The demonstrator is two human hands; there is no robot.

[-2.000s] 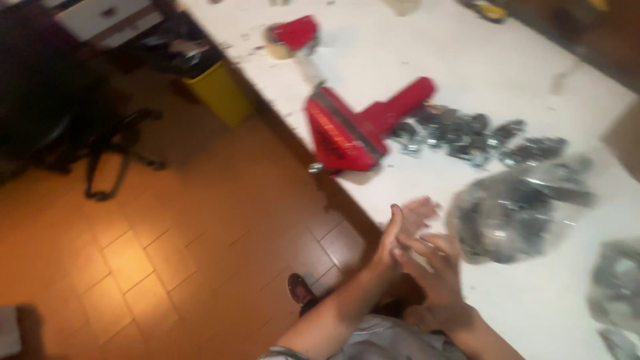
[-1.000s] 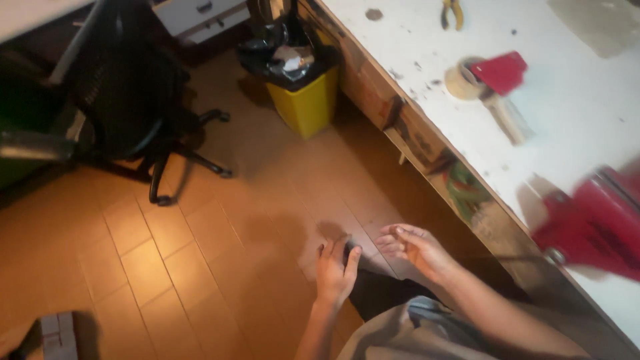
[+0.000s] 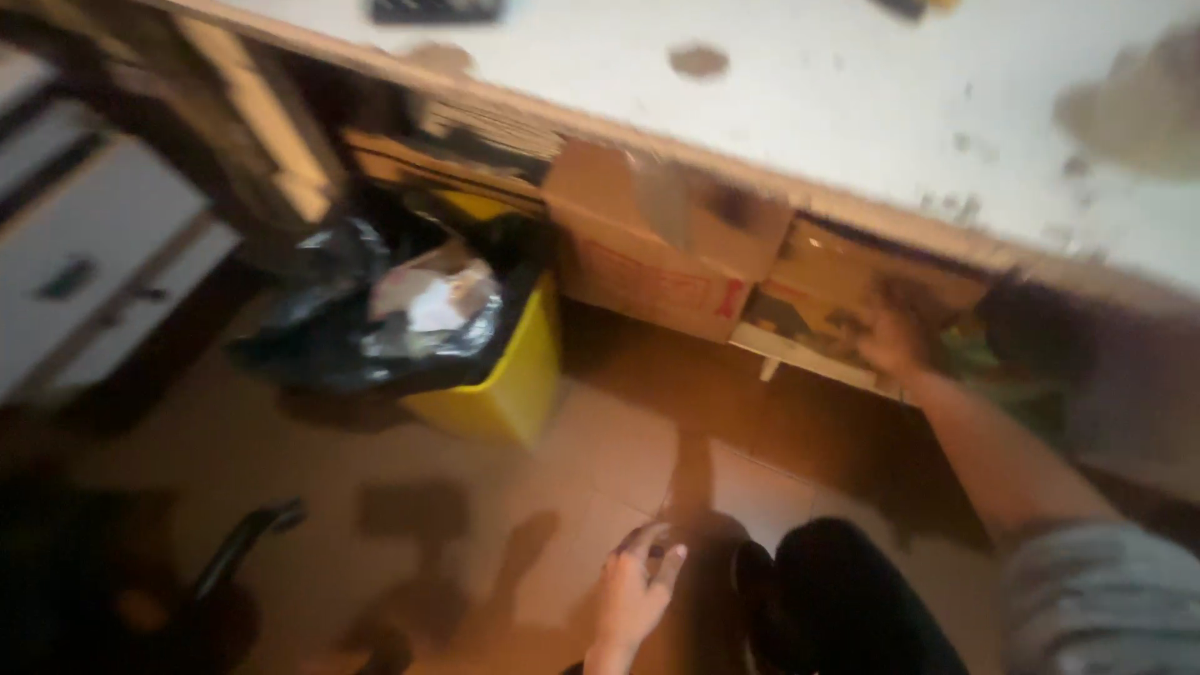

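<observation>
My right hand point(image 3: 891, 328) reaches under the workbench to an open cardboard box point(image 3: 825, 272) on the low shelf. Its fingers are blurred at the box's opening, and whether they grip anything cannot be told. Small dark things lie inside that box. Left of it stands a larger cardboard box point(image 3: 647, 272) with red print. Low in the view, my left hand point(image 3: 637, 581) hangs over the floor beside my knees, fingers loosely curled and apart, with nothing seen in it.
A yellow bin point(image 3: 511, 384) with a black bag and rubbish stands left of the boxes. The white workbench top point(image 3: 844, 122) juts over the shelf. A white drawer unit point(image 3: 103, 216) is at the far left, and a dark chair leg point(image 3: 244, 544) shows below it.
My hands were close together; now the right one is at the box under the bench and the left one is low, apart from it. The view has swung to the shelf and bin.
</observation>
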